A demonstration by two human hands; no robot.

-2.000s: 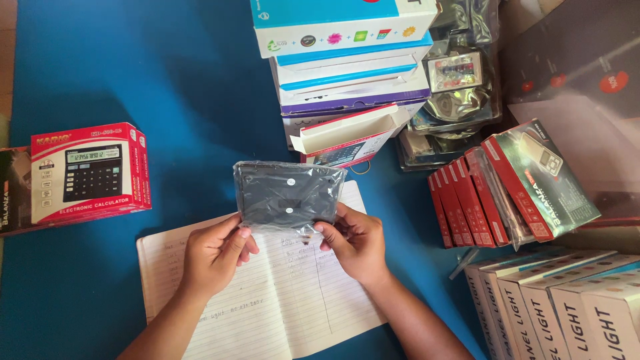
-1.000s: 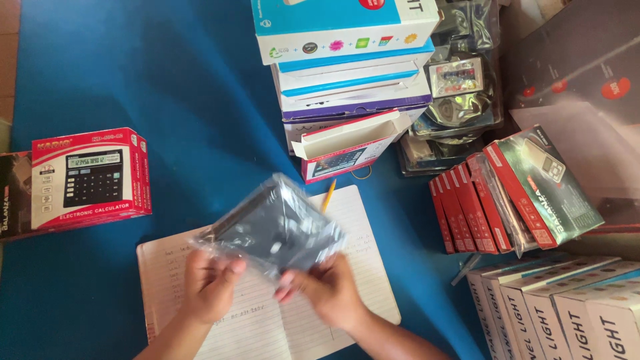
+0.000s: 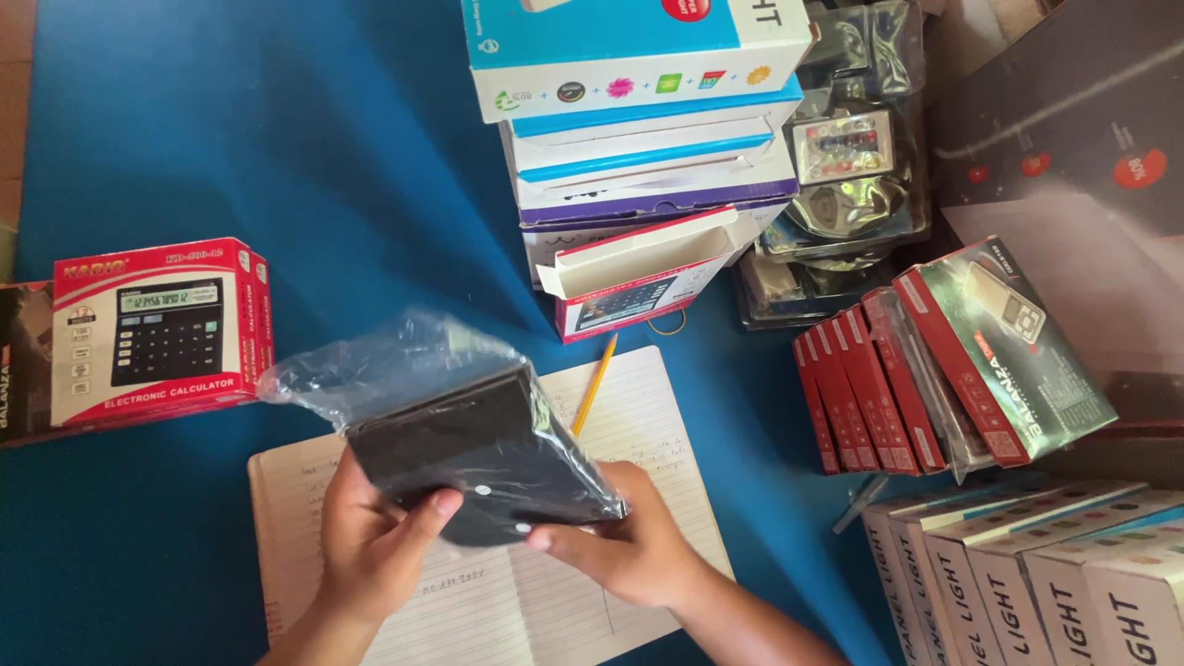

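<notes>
A dark, flat device in a clear plastic bag, which looks like a calculator seen from its back, is held between both hands. My left hand grips its lower left side with the thumb on the face. My right hand holds the lower right corner. Below them lies an open lined notebook with handwriting, and a yellow pencil rests on its upper part. Beyond the notebook an open calculator box leans against a stack of boxes. The bag's loose end points to the upper left.
Red calculator boxes stand at the left. Stacked blue and white boxes rise at the top, beside clear plastic packs. To the right are several red boxes and a row of panel light boxes. All sit on a blue tabletop.
Both hands have turned and tilted the bagged device, and its loose plastic end now sticks out to the upper left. The pencil, hidden two seconds ago, is in view on the notebook.
</notes>
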